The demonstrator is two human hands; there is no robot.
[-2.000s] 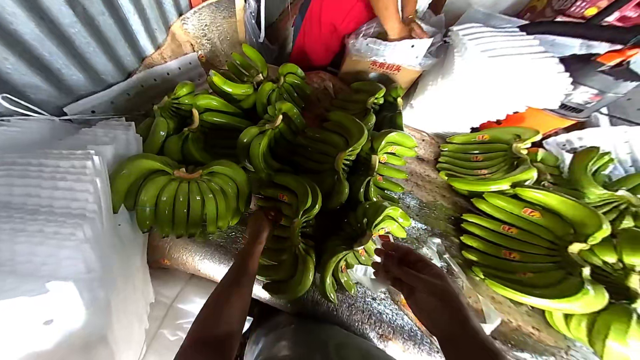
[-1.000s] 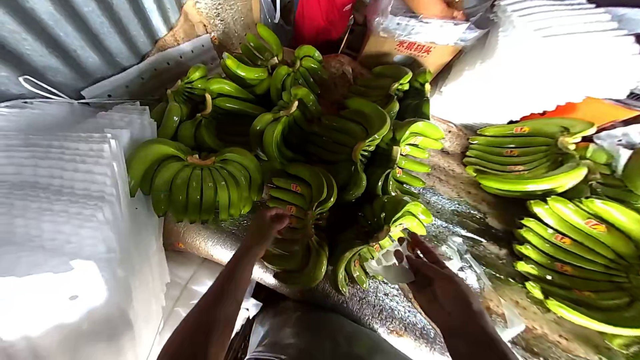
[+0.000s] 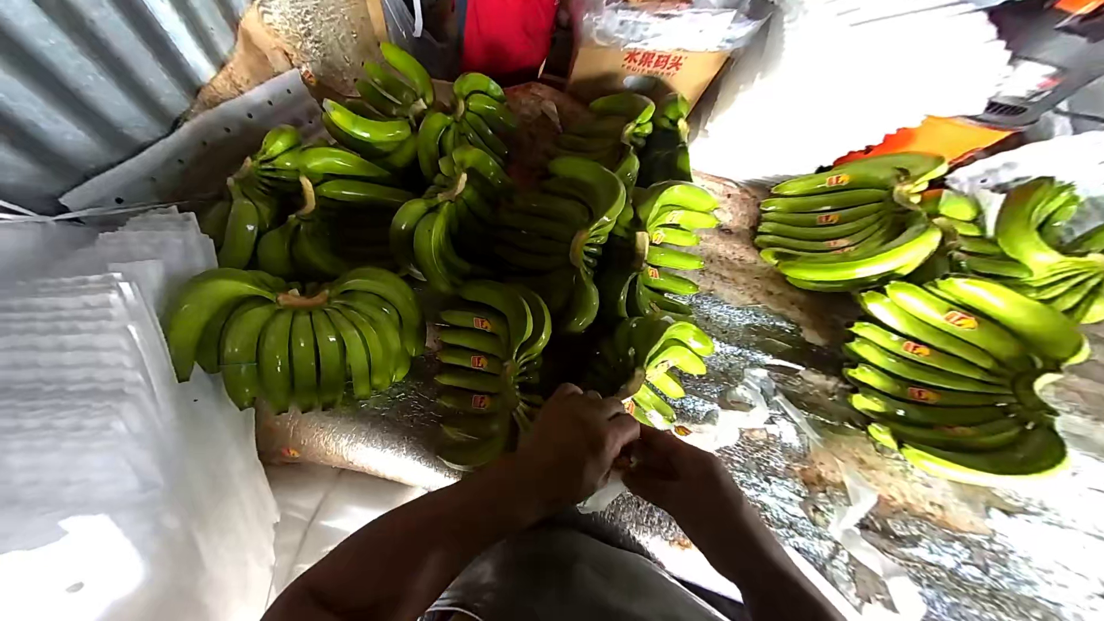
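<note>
My left hand [image 3: 580, 444] and my right hand [image 3: 677, 479] meet low in the middle, fingers together at a small piece of whitish sheet [image 3: 604, 495] with orange bits by the fingertips. The right fingers pinch it; how the left fingers hold it is hidden. Just beyond them lies a hand of green bananas [image 3: 479, 379] with stickers on several fruits. Another stickered green banana hand [image 3: 668, 358] lies behind my knuckles. To the left, a large banana hand [image 3: 302, 341] rests crown up, with no stickers in sight.
More green banana hands [image 3: 561, 224] crowd the middle. Stickered ones [image 3: 966, 371] lie at the right. White foam sheets [image 3: 78, 414] are stacked at the left beside corrugated metal [image 3: 103, 78]. A cardboard box [image 3: 655, 69] and a person's red clothing [image 3: 509, 34] are at the back.
My hands were apart, the left on the middle banana hand and the right with a whitish piece. Now they have come together in front of the bananas. The person's arm at the back has left the view.
</note>
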